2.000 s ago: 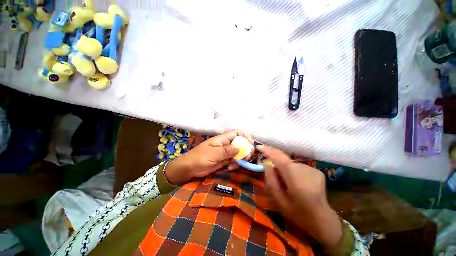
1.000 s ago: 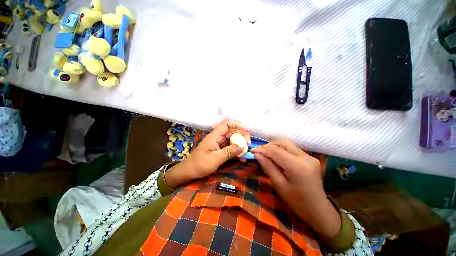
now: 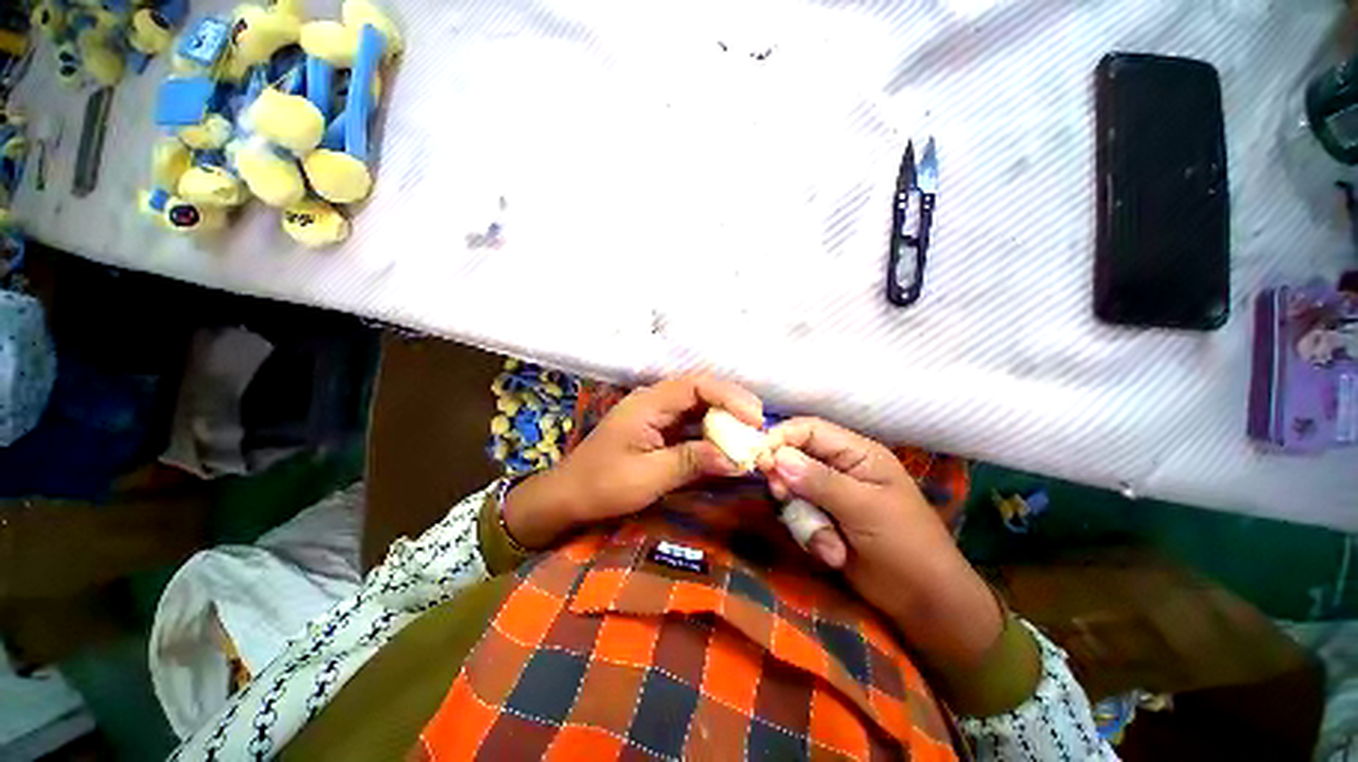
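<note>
A small plush piece shows its pale yellow padded end between my hands, over the lap just below the table edge. My left hand pinches the yellow end between thumb and fingers. My right hand touches the right side of the piece with thumb and forefinger; a whitish wrap shows on one of its fingers. A trace of blue shows behind the fingertips; the rest of the band is hidden. No needle or thread can be made out.
Black thread snips and a black smartphone lie on the patterned tablecloth. A purple tin is at the right edge. A pile of plush pieces is at upper left, a lower heap below the table edge.
My right hand has come in against the yellow end, and its wrapped finger now shows. The blue band, visible before, is now mostly hidden. The view has shifted slightly.
</note>
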